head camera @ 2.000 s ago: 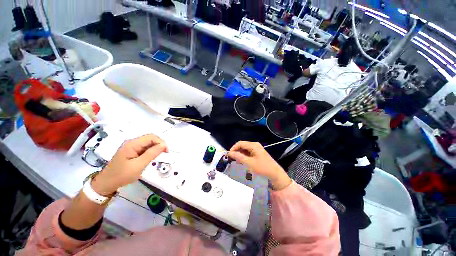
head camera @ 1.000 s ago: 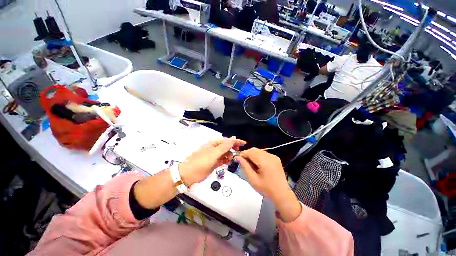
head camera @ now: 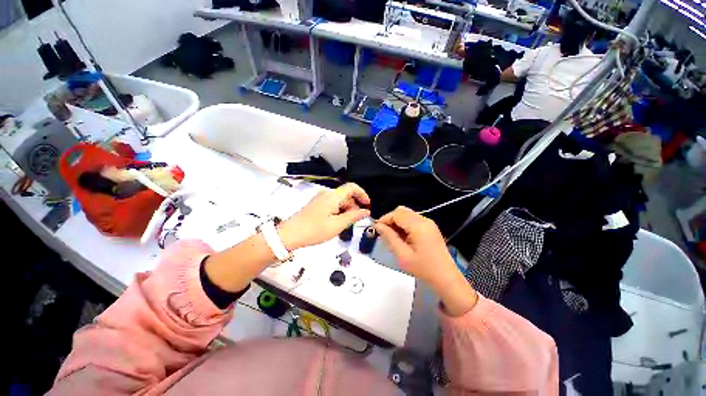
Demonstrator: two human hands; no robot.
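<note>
My left hand and my right hand are close together above the white sewing machine head, fingertips pinched and slightly apart. The thread between them is too fine to see clearly. A small dark spool stands on the machine head just below my right fingertips. Another dark spool is partly hidden behind my left fingers. A black cone with a green centre lies on the near side of the machine. Snips with yellow and green handles lie near the machine's front edge.
A red-orange bag with dark and cream bundles stands at left. Behind are a white tray and thread cones on a stand, one with a pink top. Checked fabric and dark garments are heaped at right. A person in white sits behind.
From pinched fingertips held wide apart, my left hand moved right to meet my right hand over the spools. Since a second ago, the fingertips have parted slightly.
</note>
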